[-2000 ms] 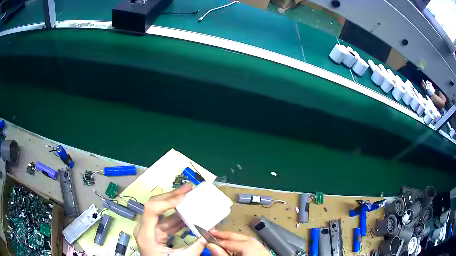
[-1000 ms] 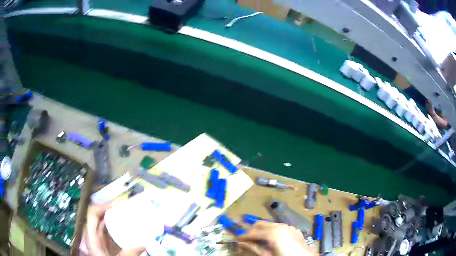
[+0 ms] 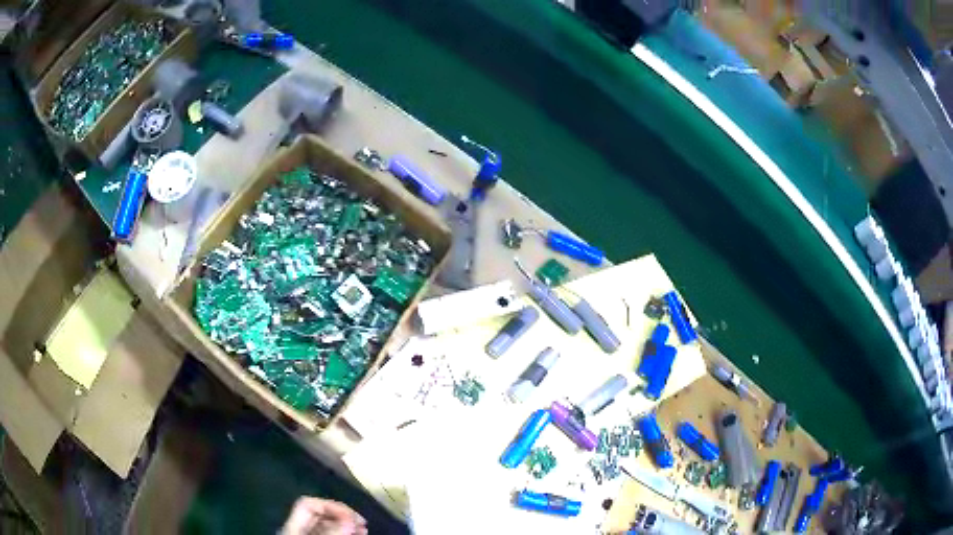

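Observation:
My left hand (image 3: 324, 517) shows at the bottom edge, small, blurred and cut off, with fingers bent. I cannot tell if it holds anything. My right hand is out of the picture. The white unit is not in view. White and yellow paper (image 3: 444, 465) lies on the bench. On it lie blue cells (image 3: 549, 503), a purple cell (image 3: 574, 425), grey tubes (image 3: 512, 331), small green boards (image 3: 541, 461) and a long white housing piece (image 3: 467, 306).
An open carton (image 3: 441, 274) full of green boards stands left of the paper. Another carton (image 3: 172, 47) is at upper left. A white round grille (image 3: 172, 176) and a blue cell lie near the left bench edge. Cardboard flaps (image 3: 136, 387) are below. The green belt runs beyond the bench.
The view has swung left and down, bringing the whole carton in. My left hand has dropped to the bottom edge. My right hand and the white unit have left the picture.

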